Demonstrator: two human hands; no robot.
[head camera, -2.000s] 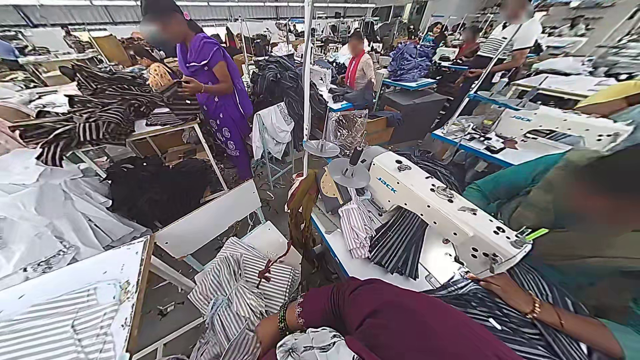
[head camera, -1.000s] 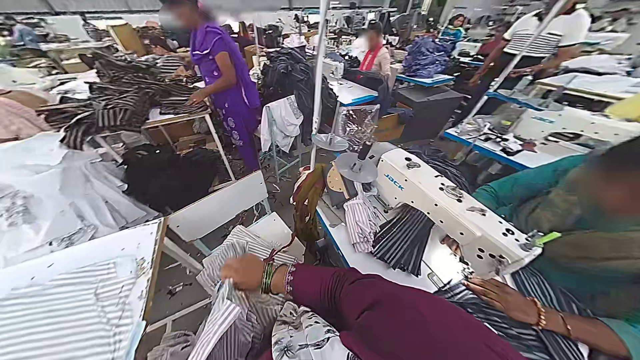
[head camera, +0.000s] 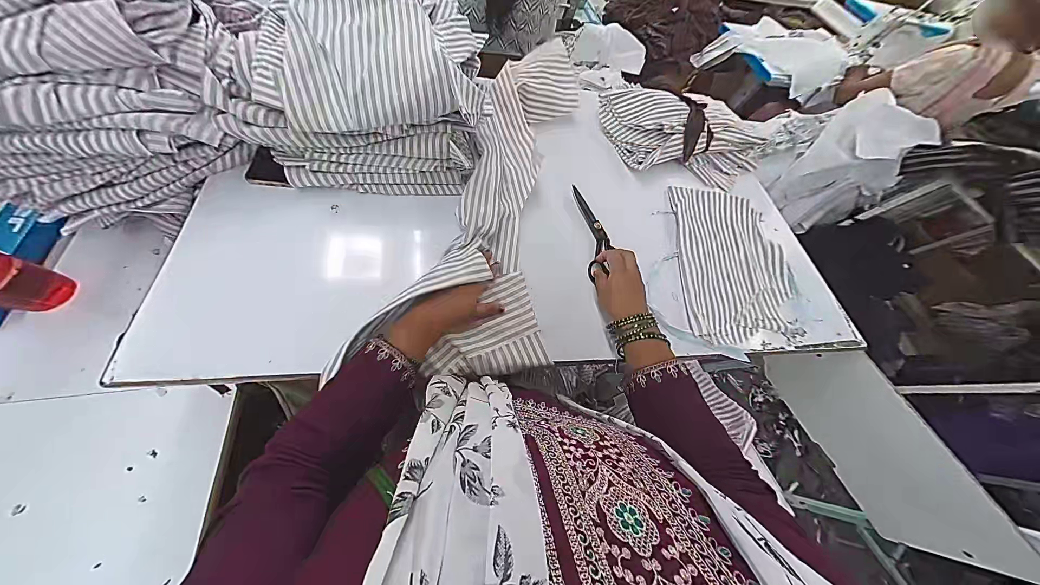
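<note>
My left hand grips a grey-and-white striped fabric piece near the front edge of a white table; part of the cloth drapes over the wrist, and a long strip runs away from me. My right hand, with dark beaded bangles at the wrist, holds black-handled fabric scissors by the handles. Their blades point away from me, over the tabletop. To the right of that hand lies a folded striped piece with loose threads at its sides.
Tall stacks of striped fabric fill the back left, a dark phone-like object under their edge. A tied striped bundle and white cloth lie at the back right. A red container stands far left. A person is at upper right.
The view has swung from the sewing machines to the white table. My hand, earlier reaching into striped cloth beside the machine, is now over the table; scissors are now in my right hand.
</note>
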